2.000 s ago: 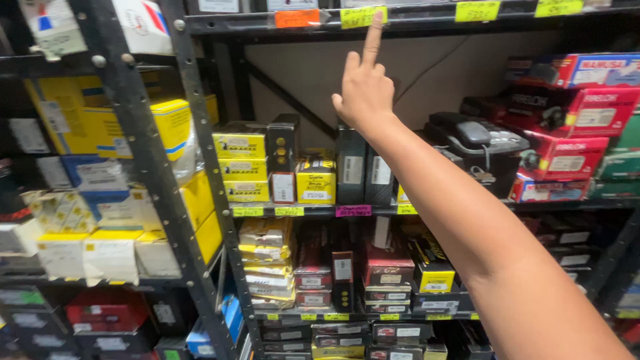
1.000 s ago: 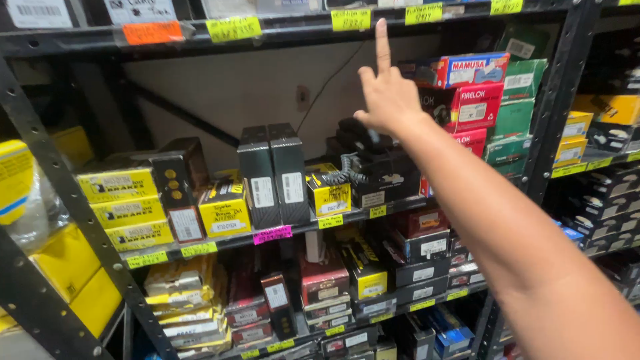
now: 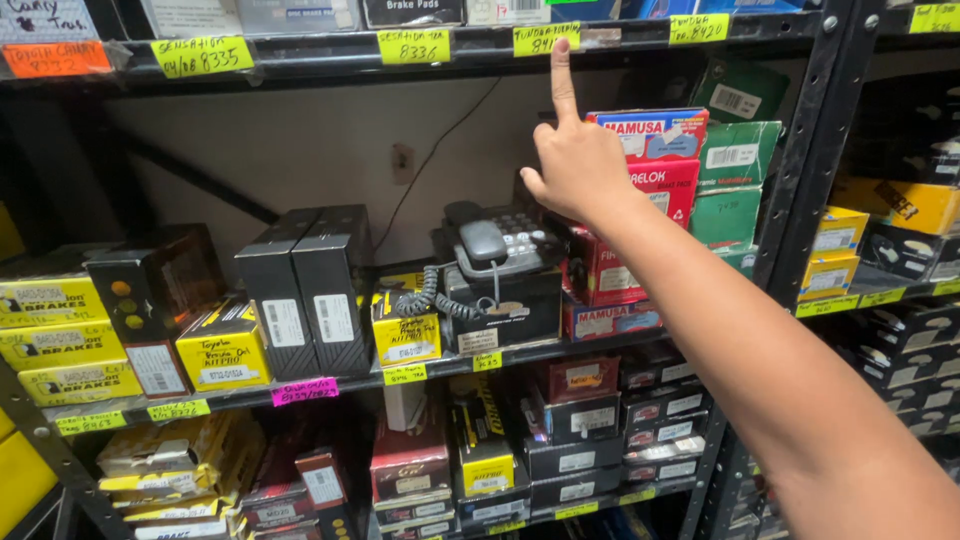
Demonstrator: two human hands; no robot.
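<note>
My right hand (image 3: 581,154) is raised at the upper right of centre, palm away, with its index finger extended. The fingertip is on a yellow handwritten label (image 3: 534,42) on the edge of the black metal upper shelf (image 3: 300,66). The hand holds nothing; its thumb is apart and the other fingers are curled. Behind and below it are stacked boxes, among them a red brake pad box (image 3: 679,180) and a red and blue box (image 3: 664,124). A dark corded telephone (image 3: 499,240) lies on a black box (image 3: 517,304) below the hand. My left hand is out of view.
The middle shelf also holds yellow boxes (image 3: 409,330), tall black boxes (image 3: 337,300) and green boxes (image 3: 724,217). More boxes are stacked on the lower shelf (image 3: 577,510). A perforated metal upright (image 3: 810,142) stands at the right, with another rack beyond it.
The view has shifted right along the shelves and come closer. My right hand stays raised with its index finger extended, and its fingertip is now on a different yellow label.
</note>
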